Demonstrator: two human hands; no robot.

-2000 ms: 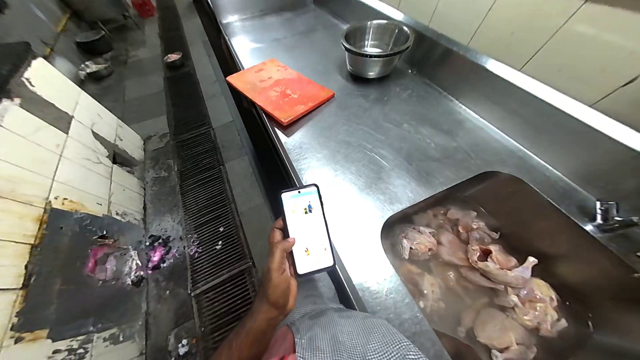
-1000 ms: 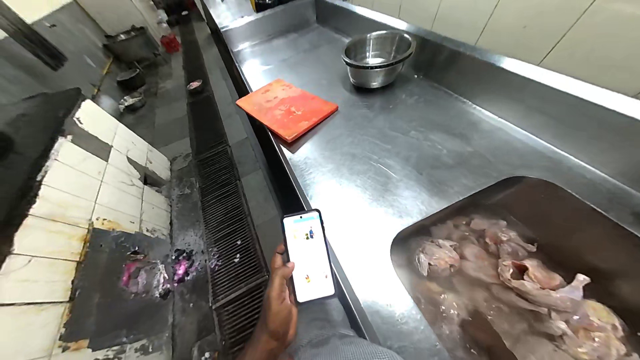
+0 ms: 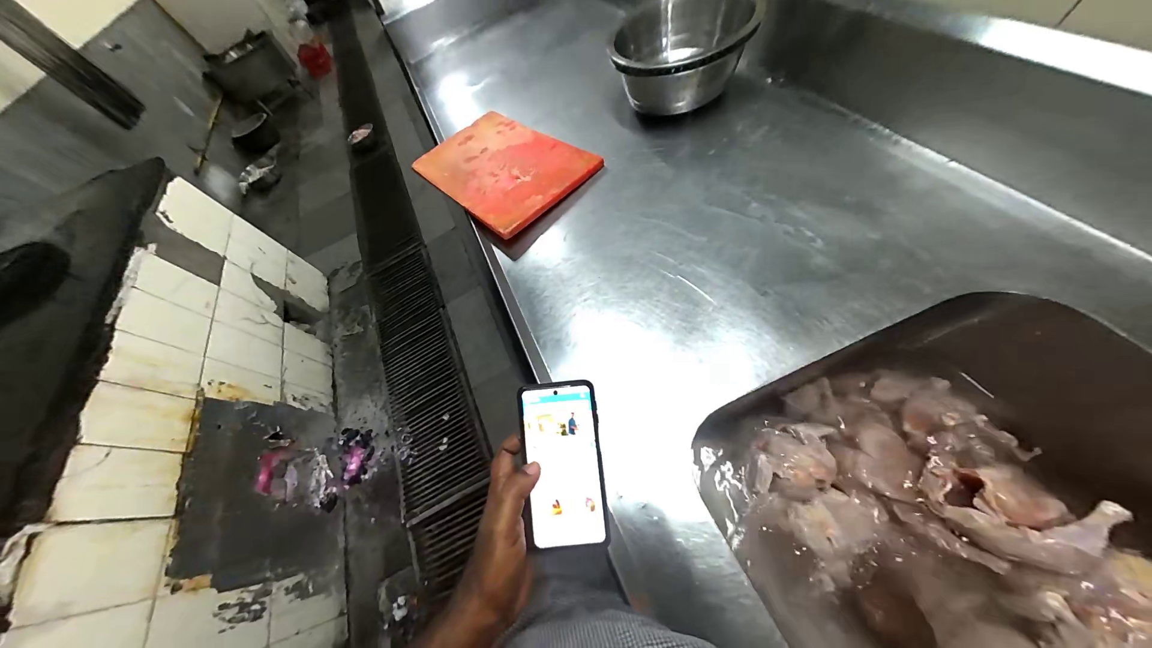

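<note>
My left hand [image 3: 506, 531] is closed around a smartphone [image 3: 565, 468] in a dark case, its thumb on the left edge of the lit screen. The phone is over the front edge of a stainless steel counter. My right hand is out of sight. To the right of the phone, raw chicken pieces [image 3: 900, 468] lie in cloudy water in a sink basin [image 3: 1035, 337]. Farther along the counter an orange-red cutting board [image 3: 508, 171] lies flat near the front edge. Beyond it to the right stand nested steel bowls [image 3: 679, 76].
The steel counter [image 3: 765, 216] runs away from me, with a raised back ledge on the right. A floor drain grate [image 3: 432, 405] runs along its left side. Farther left is a low wall with broken white tiles [image 3: 135, 396]. Pots [image 3: 255, 133] stand on the far floor.
The view has shifted, so the board, bowls and sink now appear at other places in the frame. My left hand keeps its hold on the smartphone.
</note>
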